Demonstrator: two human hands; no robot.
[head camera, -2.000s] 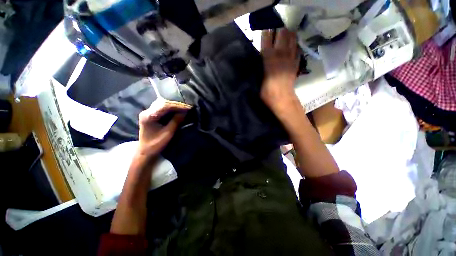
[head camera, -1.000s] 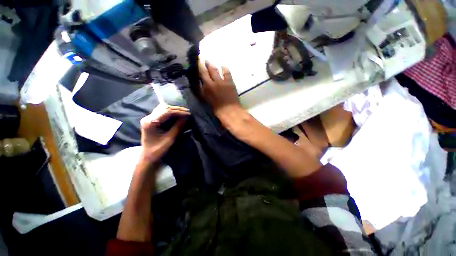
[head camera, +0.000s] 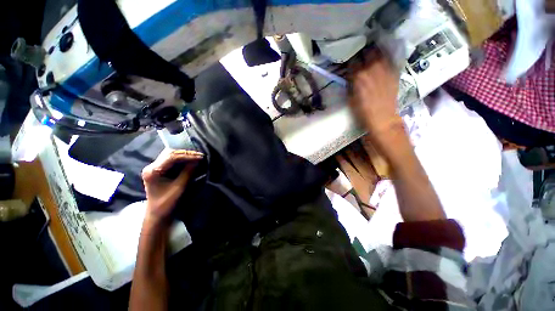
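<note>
A black garment panel lies from under the sewing machine head down over the table edge onto my lap. My left hand pinches the panel's left part just below the needle area. A small pale strip shows between that hand and the presser area. My right hand is off the panel, blurred, at the right end of the machine. Its fingertips are unclear, and I cannot tell if it holds anything. Shears with wrapped handles lie on the table right of the panel.
Dark cut pieces with a white piece lie at the left. A wooden edge runs along the far left. A small open tray is at upper right. White cloth is heaped at right.
My right hand has left the panel and moved right to the machine's right end, uncovering cloth that now spreads wider. My left hand keeps its pinch. The view has shifted, showing more of the machine head.
</note>
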